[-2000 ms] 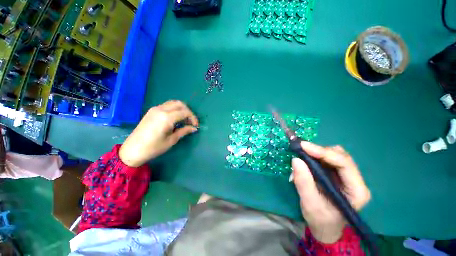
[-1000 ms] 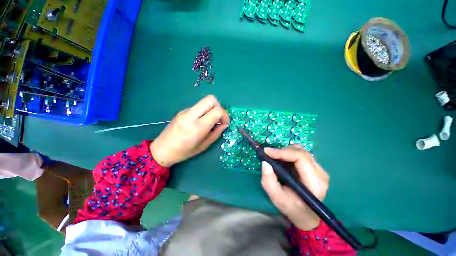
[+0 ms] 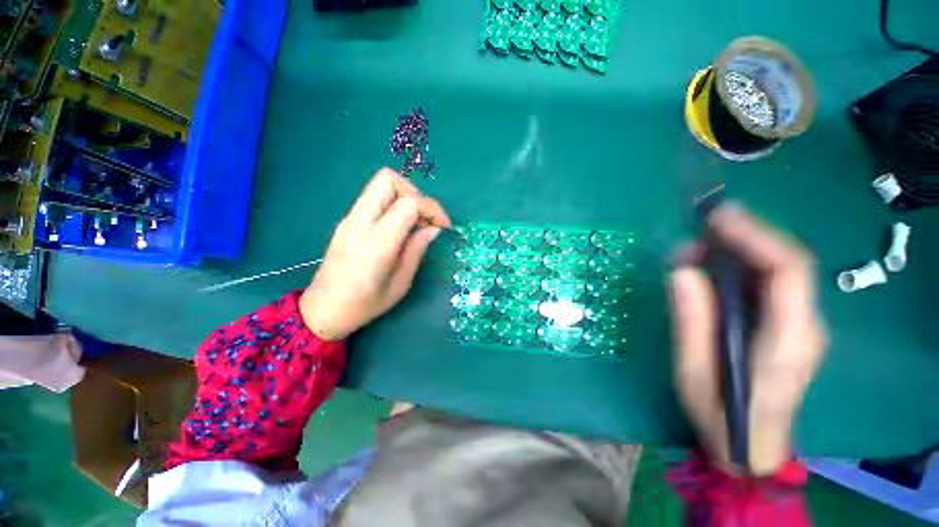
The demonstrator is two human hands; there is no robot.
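The green PCB panel (image 3: 541, 288) lies flat on the green mat, with white glare on its lower part. My left hand (image 3: 371, 252) is at the panel's upper left corner, its thumb and index finger pinched together; the solder wire (image 3: 266, 274) runs from under it to the left. Whatever is at the fingertips is too small to tell. My right hand (image 3: 752, 340), blurred, holds the black soldering iron (image 3: 734, 360) right of the panel, tip up below the tip cleaner pot (image 3: 749, 101). The small purplish components (image 3: 412, 141) lie in a pile above my left hand.
A second green panel (image 3: 549, 31) lies at the back. A blue bin (image 3: 221, 134) with larger boards (image 3: 144, 62) stands at the left. A black fan (image 3: 906, 129) and two white tubes (image 3: 862, 276) are at the right. A black case is cut off at the top edge.
My right hand has lifted the iron off the panel and moved right, toward the pot. My left hand first came to the panel's left edge, with the wire now under it, and has since shifted slightly left.
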